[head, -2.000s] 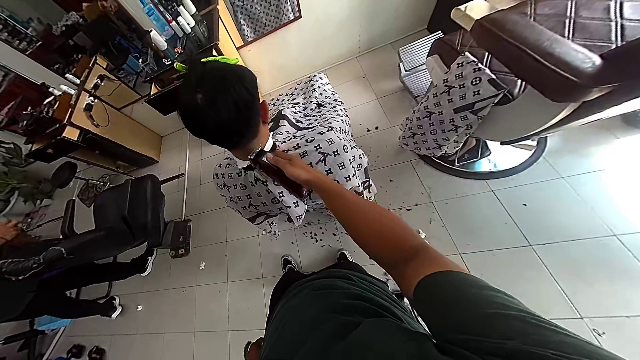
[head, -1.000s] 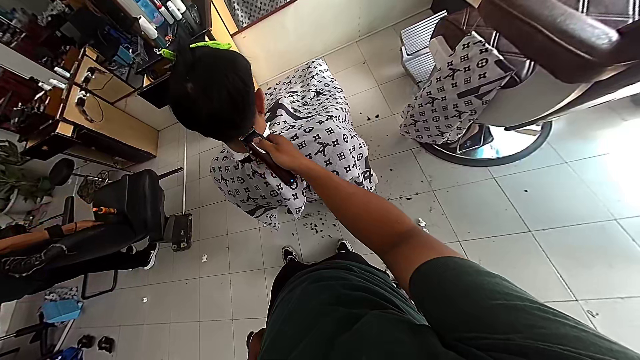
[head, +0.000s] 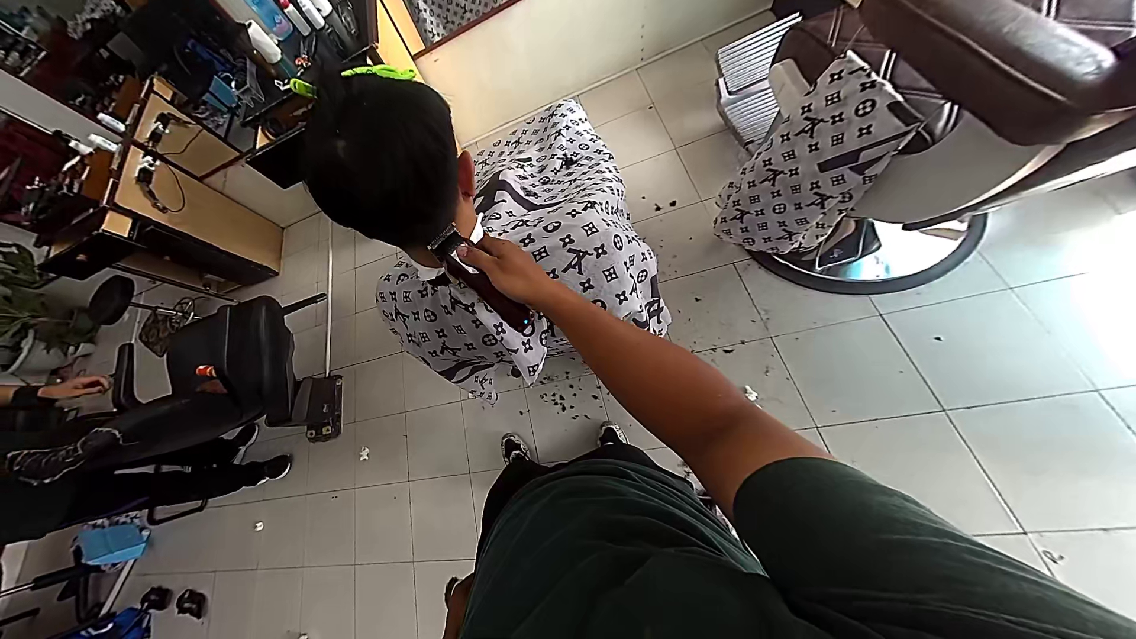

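My right hand is closed around a dark red hair clipper. Its metal blade end lies against the hair at the nape of a seated person's head, which has short black hair and bright green clips at the front. A white cape with black patterns covers the person's shoulders and lap, with a white strip at the neck. Of my left side, only a sliver of skin shows beside my dark green shirt at the bottom edge; whether it is hand or arm is unclear.
A brown barber chair with a patterned cloth hanging on it stands right. Cut hair lies on the tiled floor. At left are a wooden counter, a black chair and another person's hand.
The clipper stays in my right hand at the nape. At the left, the other person's arm, seen over the black chair one second ago, has drawn back toward the left edge.
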